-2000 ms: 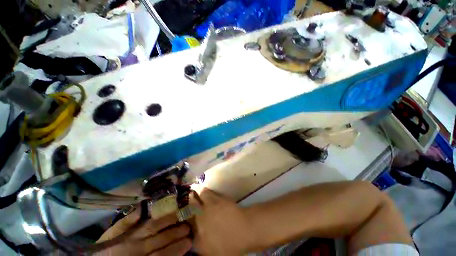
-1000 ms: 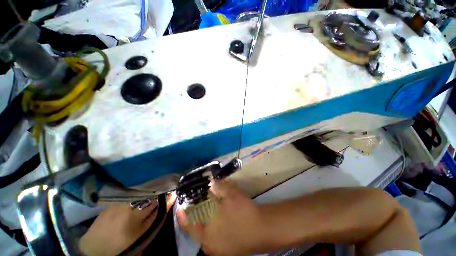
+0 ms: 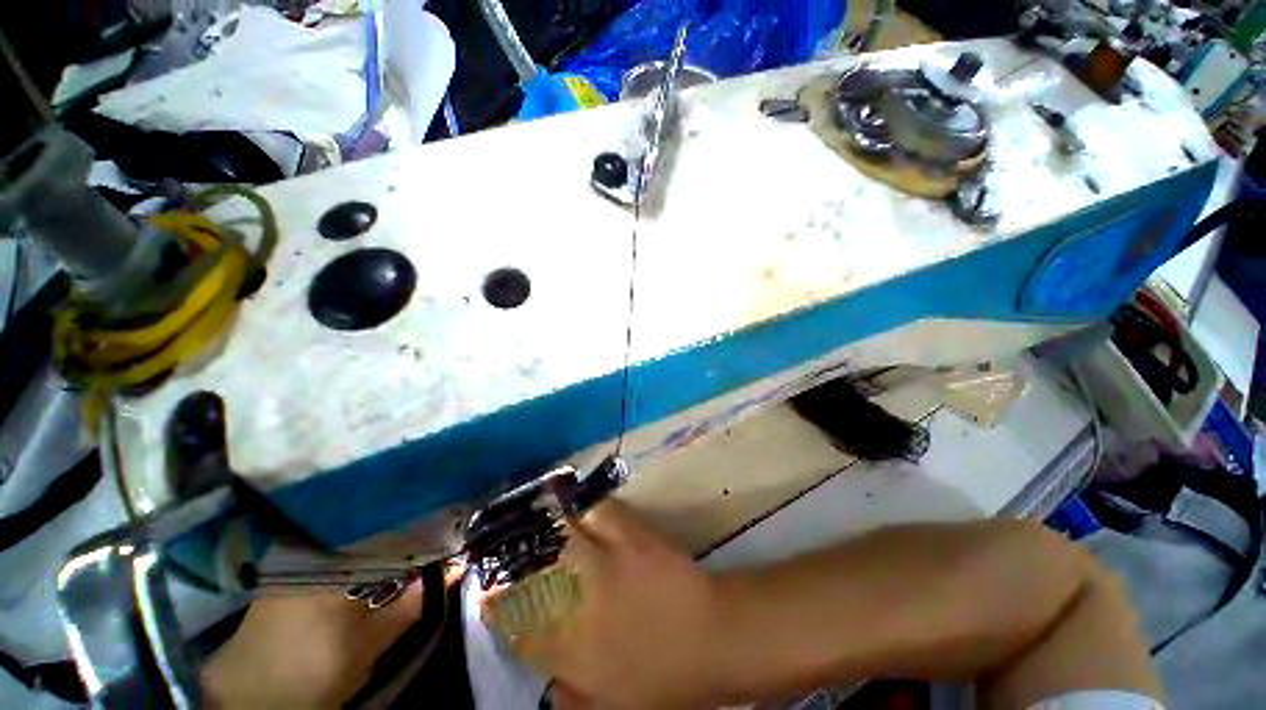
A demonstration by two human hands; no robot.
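Note:
The white sewing machine head (image 3: 458,361) with its blue band crosses the view. My right hand (image 3: 632,610) is at the needle end, its fingertips partly hidden behind the thread guides (image 3: 521,527). My left hand (image 3: 313,645) lies lower left, partly behind the curved metal guard (image 3: 118,610) and cut off by the bottom edge. Between the hands, pale cloth (image 3: 503,673) and dark cloth show under the needle area. My fingers' hold on the cloth is mostly hidden; both hands rest at it.
A black tuft (image 3: 868,422) lies on the machine bed (image 3: 778,486) under the arm. A pale open tray (image 3: 1180,382) holds dark-handled things at right. Pale and dark cloth is heaped at left and lower right. A blue plastic bag (image 3: 694,39) is behind the machine.
From two seconds ago, my left hand has moved left, away from my right hand, and pale cloth shows between them. The view has shifted. A thread now shows across the head.

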